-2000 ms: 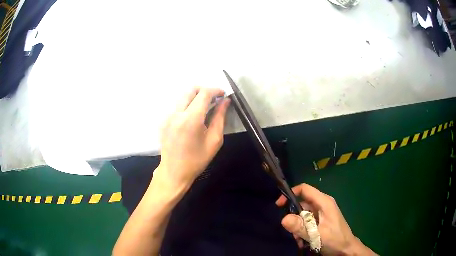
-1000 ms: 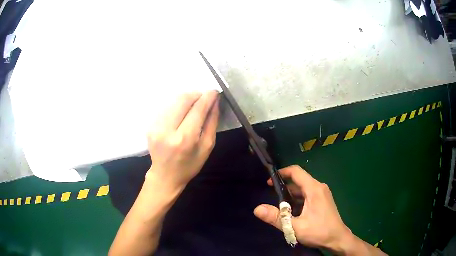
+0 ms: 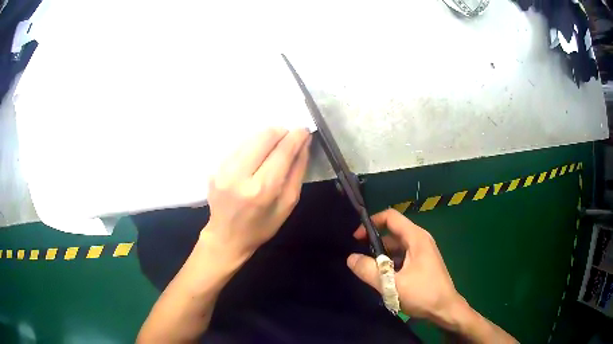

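Note:
A large white fabric panel (image 3: 161, 101) lies flat on the pale cutting table, its lower left corner hanging a little over the front edge. My left hand (image 3: 259, 185) grips the panel's right edge near the table's front edge, fingertips pinched together. My right hand (image 3: 410, 269) holds the tailor's shears (image 3: 343, 168) by the handles, one of them wrapped in pale cloth. The long dark blades point up and away along the panel's right edge, beside my left fingertips. The blades look nearly closed. Whether fabric lies between them is hard to see.
The pale table (image 3: 430, 114) has small dark specks. A curled pale tape (image 3: 467, 7) lies at its far edge. Dark and white scraps (image 3: 568, 40) lie at the far right, and dark cloth (image 3: 23, 57) at the far left. Yellow-black tape (image 3: 457, 197) marks the green floor (image 3: 497, 248).
Compared with the earliest frame, the shears reach farther up along the panel's edge. The right hand has moved slightly up and left. The left hand still pinches the fabric edge.

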